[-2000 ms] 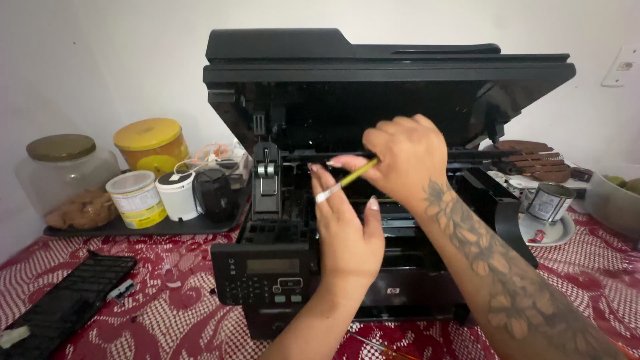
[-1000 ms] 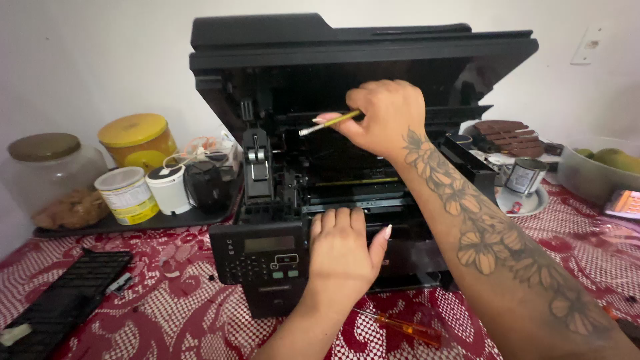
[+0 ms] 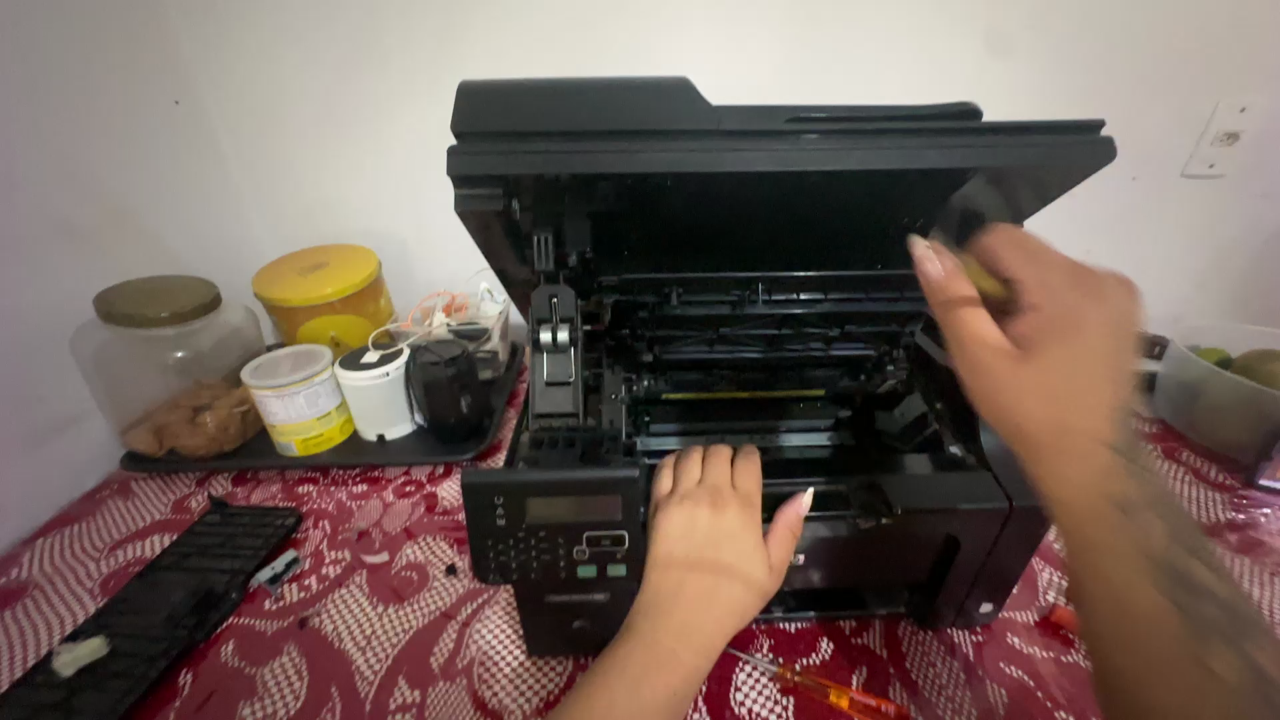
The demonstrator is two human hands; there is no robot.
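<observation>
A black multifunction printer [image 3: 830, 560] stands on the table with its scanner lid [image 3: 780, 150] raised and its inside exposed. On the printer's front edge, right of the control panel [image 3: 560, 520], rests my left hand [image 3: 715, 520], back up, fingers bent over the edge, with no tool seen in it. My right hand [image 3: 1050, 330] is raised in front of the lid's right part, blurred by motion. It grips a brush [image 3: 985, 280] with a yellowish handle, its bristle end blurred. Below my left hand, an orange-handled screwdriver [image 3: 835, 695] lies on the tablecloth.
On the left, a black tray [image 3: 410, 452] bears a jar [image 3: 165, 370], a yellow-lidded tub [image 3: 320, 290], cans and cables. A black plastic panel [image 3: 150, 610] lies in front of it. At the far right stands a bowl of fruit [image 3: 1215, 400]. A patterned red cloth [image 3: 390, 640] covers the table.
My right hand has moved right with the brush, from over the printer's open middle. My left hand, near the brush two seconds ago, went down to the printer's front edge and stays there.
</observation>
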